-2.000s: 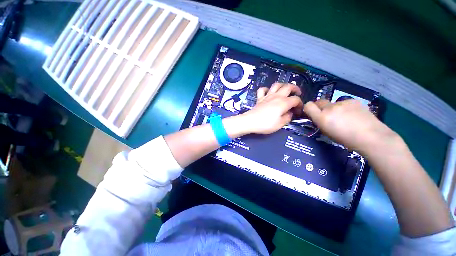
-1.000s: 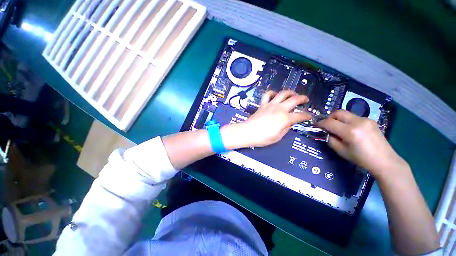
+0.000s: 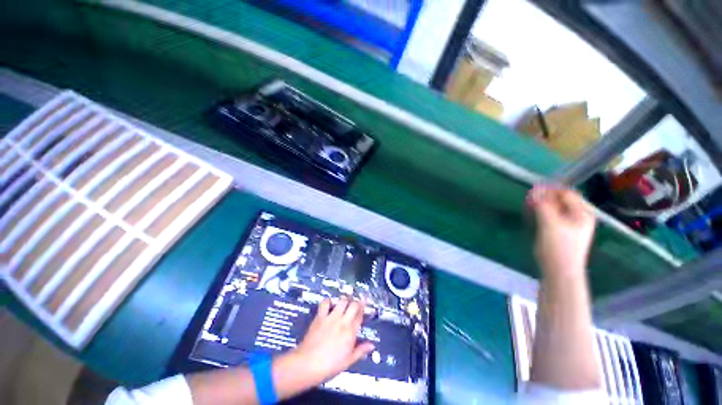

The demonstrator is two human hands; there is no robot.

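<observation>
The open laptop (image 3: pixel 317 316) lies on the green bench mat with its innards facing up, two round fans in its far corners. My left hand (image 3: pixel 336 336), with a blue band at the wrist, rests over the battery and the board edge, fingers slightly spread; whether it pinches anything is hidden. My right hand (image 3: pixel 562 217) is raised away from the laptop, above the green conveyor, fingers curled together and blurred; I cannot tell whether it holds something small. Thin silver tweezers (image 3: pixel 469 340) lie on the mat right of the laptop.
A slotted white tray (image 3: pixel 103 210) is at the left; another (image 3: pixel 621 368) is at the lower right, partly behind my right forearm. A second open laptop (image 3: pixel 297 134) lies on the conveyor beyond the grey rail (image 3: pixel 348 219). Cardboard boxes (image 3: pixel 566 126) are in the background.
The view has tilted up towards the conveyor. My right hand has left the laptop and moved up and right. My left hand stays on the laptop, now over the battery's upper edge.
</observation>
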